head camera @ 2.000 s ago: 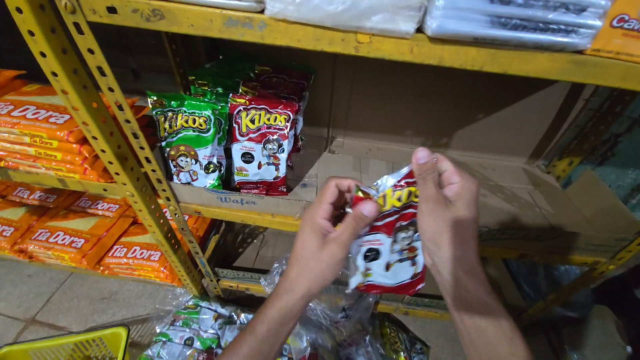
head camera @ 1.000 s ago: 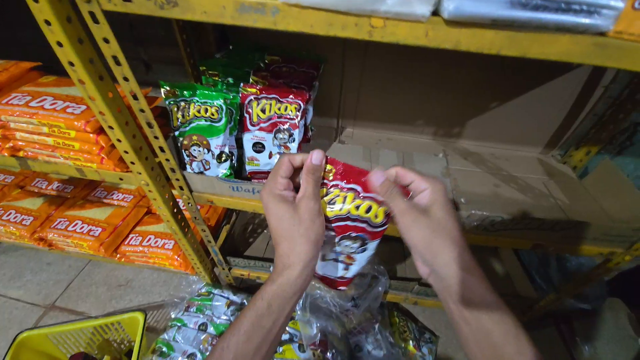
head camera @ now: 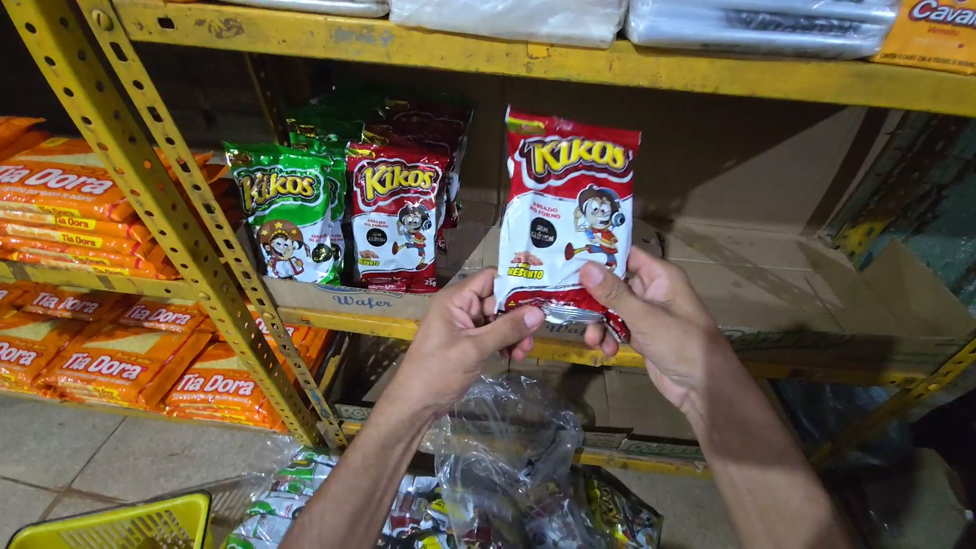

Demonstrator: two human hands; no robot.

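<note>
Both my hands hold one red and white Kikos snack bag (head camera: 564, 221) upright by its lower part, its printed front facing me. My left hand (head camera: 465, 335) pinches the lower left corner, thumb in front. My right hand (head camera: 656, 313) grips the lower right side, thumb on the front. Just left of it on the shelf stand a red Kikos bag (head camera: 396, 221) and a green Kikos bag (head camera: 286, 217), both upright, with more green and red bags behind them. Below my hands lies a clear plastic sack (head camera: 507, 450) with several snack bags at it.
Yellow perforated shelf posts (head camera: 145, 191) rise at the left, beside stacked orange Tia Dora packs (head camera: 99, 366). The yellow upper shelf beam (head camera: 534, 65) crosses above my hands. Cardboard (head camera: 740, 282) lines the shelf at right. A yellow basket (head camera: 122, 518) stands at lower left.
The held bag was tilted and lower, with my hands near its top; now it is upright and raised, and my hands hold its lower part.
</note>
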